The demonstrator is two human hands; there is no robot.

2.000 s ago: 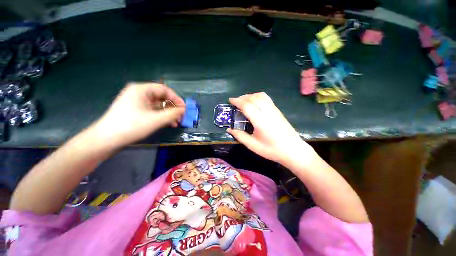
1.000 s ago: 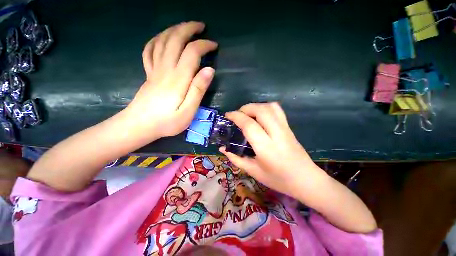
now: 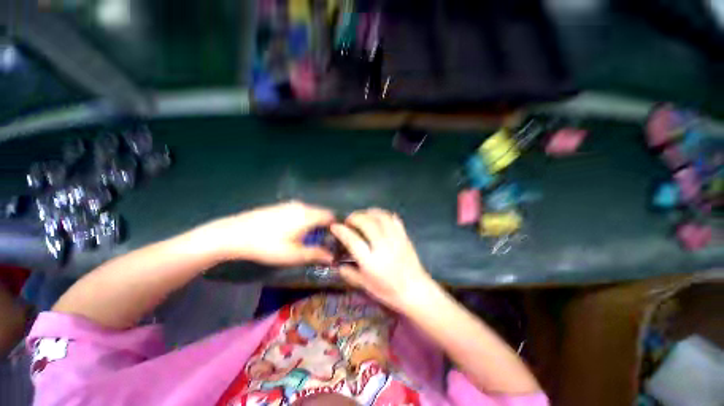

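My left hand (image 3: 290, 231) and my right hand (image 3: 379, 252) meet at the bench's near edge. Between their fingers is a small dark unit (image 3: 341, 247) with a blue binder clip (image 3: 315, 237) on its left side. The fingers hide most of both, and the picture is blurred. My left fingers close over the blue clip. My right fingers grip the unit's right side.
Loose shiny dark units (image 3: 79, 190) lie at the left. Loose coloured clips (image 3: 496, 186) lie right of centre, with another pile (image 3: 689, 174) at far right. A black object (image 3: 410, 140) lies near the black compartment tray (image 3: 476, 59). A cardboard box (image 3: 645, 317) is at lower right.
The view has tilted up, bringing the tray into sight. My left hand, spread open above the blue clip a second ago, has closed onto it. My right hand still holds the unit.
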